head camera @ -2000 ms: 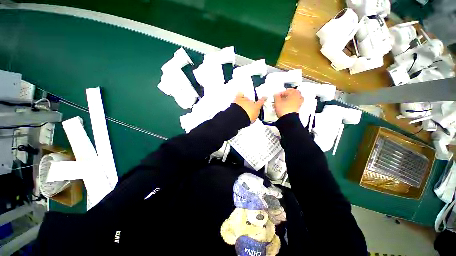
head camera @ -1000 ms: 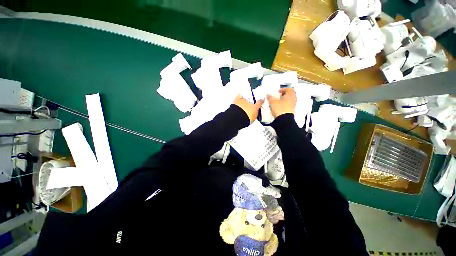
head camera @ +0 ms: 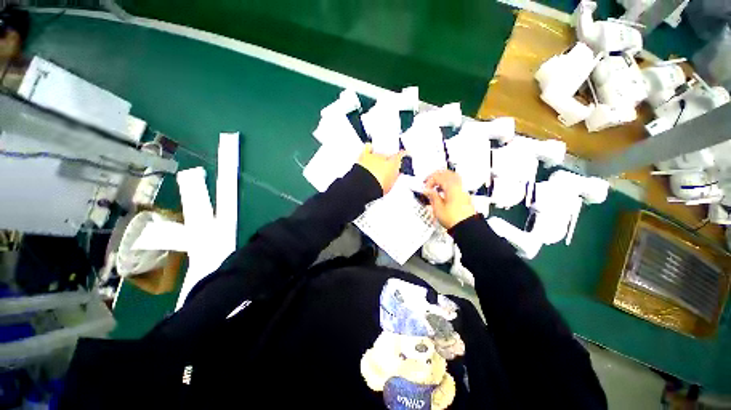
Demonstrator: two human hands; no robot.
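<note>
Several white security camera units [head camera: 469, 158] stand in a close row across the green bench, in front of me. A label sheet [head camera: 395, 227] with a fine printed grid lies tilted between my forearms, below my hands. My left hand [head camera: 381, 167] is at the sheet's upper left, by the left units; its fingertips are near a dark spot, and I cannot tell what they hold. My right hand [head camera: 446, 197] is over the sheet's upper right edge, thumb and fingers pinched together; a tiny white piece seems to be at the fingertips, too blurred to be sure.
White label strips [head camera: 228, 188] lie at the left, beside a label roll [head camera: 132, 244] in a small brown box. A parts tray [head camera: 676, 274] sits in a carton at the right. More white units lie heaped on a cardboard sheet [head camera: 513, 78] at the upper right, behind a grey metal bar [head camera: 673, 152].
My right hand has moved from a unit in the row down to the label sheet. My left hand has stayed by the units. The whole view has shifted, showing more of the left side.
</note>
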